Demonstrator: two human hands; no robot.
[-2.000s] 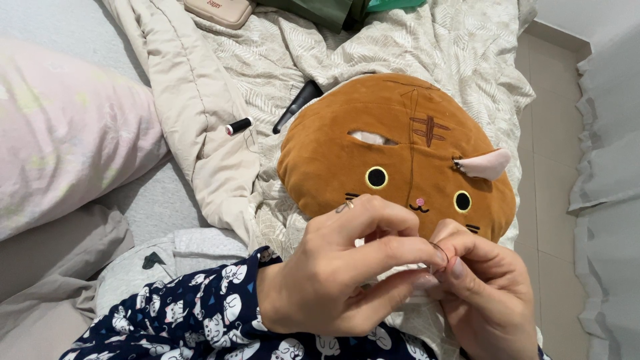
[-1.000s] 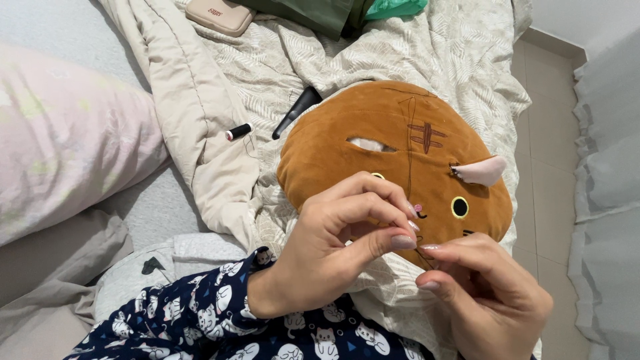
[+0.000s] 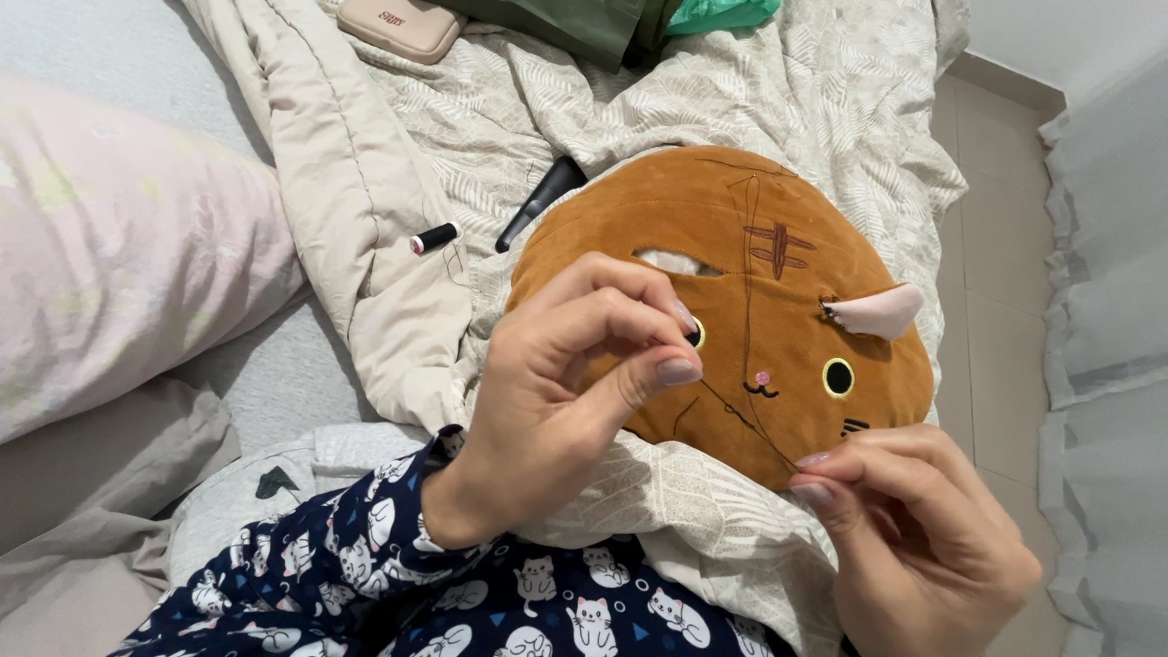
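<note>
A brown plush cat pillow (image 3: 803, 265) lies face up on the bedding, with a slit (image 3: 677, 263) showing white stuffing and one pink-lined ear (image 3: 881, 312) attached by dark stitches. Above its lower part, my left hand (image 3: 579, 392) pinches one end of a stretch of dark thread (image 3: 730, 409) between thumb and index finger. My right hand (image 3: 912, 529) pinches the same thread lower right. Small loops or a knot show midway along it. More thread lies loose over the pillow's face. No needle can be made out.
A spool of black thread (image 3: 434, 238) and a black-handled tool (image 3: 540, 203), partly under the pillow, lie on the patterned blanket (image 3: 584, 82). A beige zip case (image 3: 401, 27) and a dark green bag (image 3: 575, 27) are behind. A pink pillow (image 3: 137, 246) is left.
My hands were close together two seconds ago and have moved apart, with the dark thread now stretched between them. The plush pillow has stayed in place.
</note>
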